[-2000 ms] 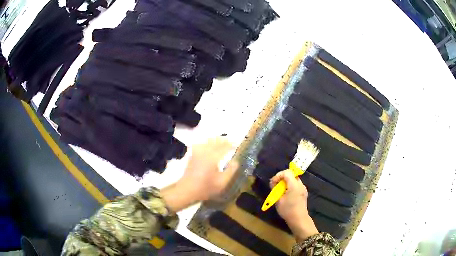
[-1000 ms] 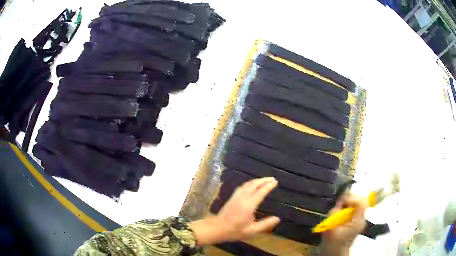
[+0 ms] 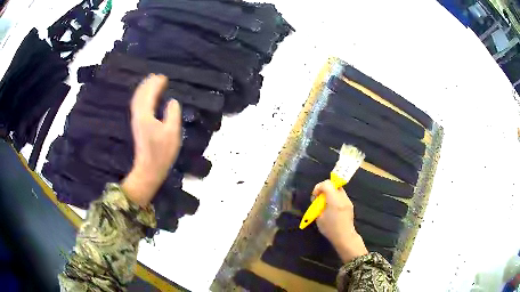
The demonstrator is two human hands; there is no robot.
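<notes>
My right hand (image 3: 336,214) is closed on the yellow handle of a flat paintbrush (image 3: 346,164), bristles pointing up, over the board. Black fabric strips (image 3: 365,137) lie in rows across the tan gluing board (image 3: 251,234), which has a greyish-white crust down both long sides. My left hand (image 3: 155,134) is over the large pile of black strips (image 3: 171,51), thumb and fingers apart and holding nothing that I can see. Whether it touches the pile cannot be told. Some strips in the pile show whitish smears near their ends.
A smaller black heap (image 3: 34,85) lies at the far left, with tangled thin black pieces (image 3: 71,28) above it. The white-covered table (image 3: 245,154) has dark specks. Blurred whitish items (image 3: 496,279) show at the lower right. A yellow floor line runs beyond the table's left edge.
My left hand has moved left from the board to over the large pile. My right hand and brush have come back from the board's right side to above its middle. The view has shifted.
</notes>
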